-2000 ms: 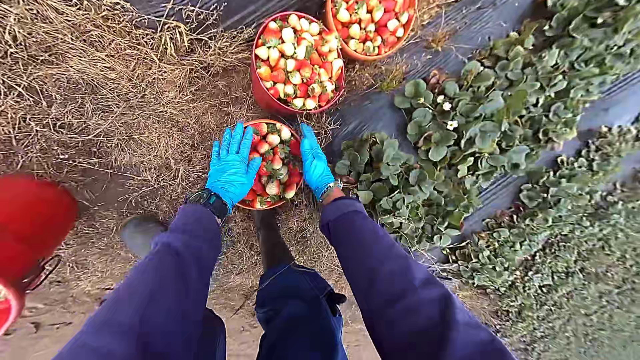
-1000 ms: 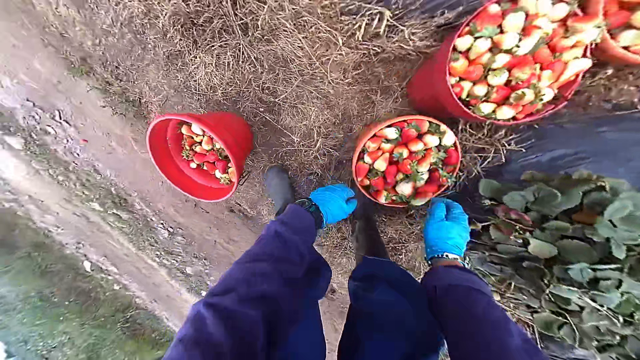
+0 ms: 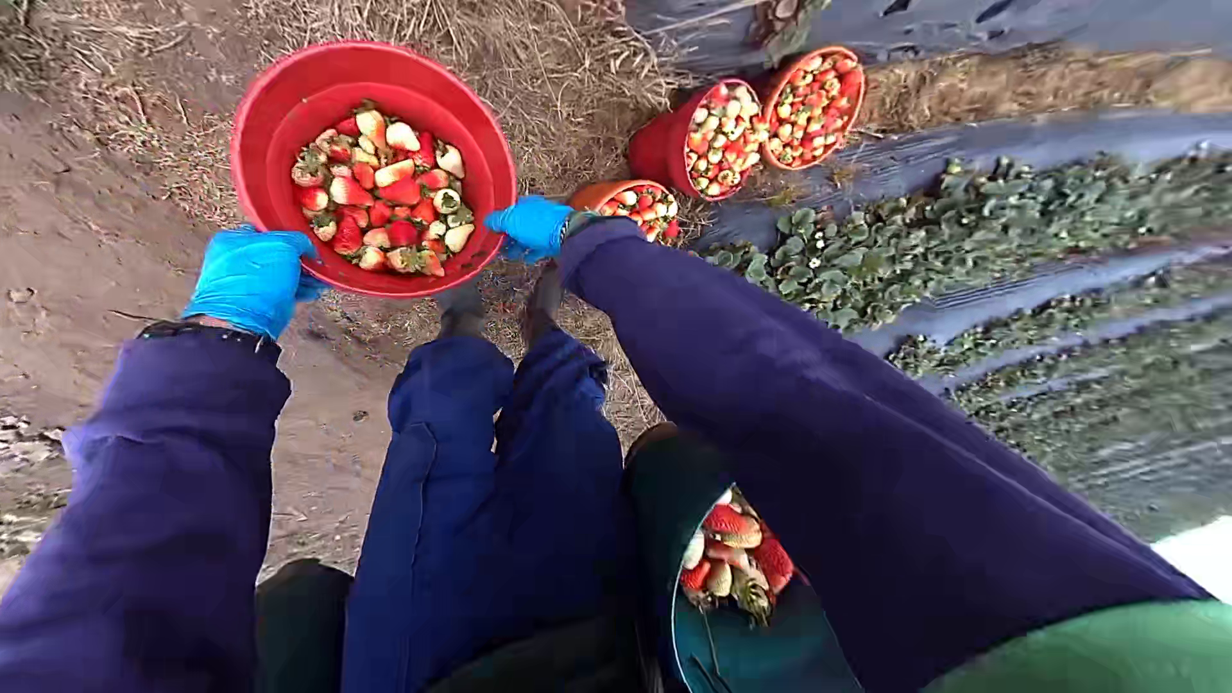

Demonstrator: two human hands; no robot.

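Observation:
Both my hands, in blue gloves, hold a red plastic bucket [image 3: 274,115] by its rim, raised off the ground at the upper left. Strawberries [image 3: 390,188], red and pale, lie in its bottom part. My left hand [image 3: 252,277] grips the rim at the lower left, fingers curled over it. At the rim's right side is my right hand [image 3: 531,229], its fingers closed on the edge. Just beyond the right hand, an orange bucket [image 3: 589,195] full of strawberries stands on the ground, partly hidden by my wrist.
A full red bucket [image 3: 659,149] and a full orange bucket [image 3: 775,91] stand at the upper middle. A dark green container [image 3: 760,664] with strawberries is near my right leg. Strawberry plants [image 3: 866,241] grow between black plastic-covered rows [image 3: 1020,144] at right. Dry straw [image 3: 539,77] covers the ground ahead.
The red bucket, on the ground to the left one second ago, is now lifted in both hands. My hands have left the small orange bucket. The view has shifted.

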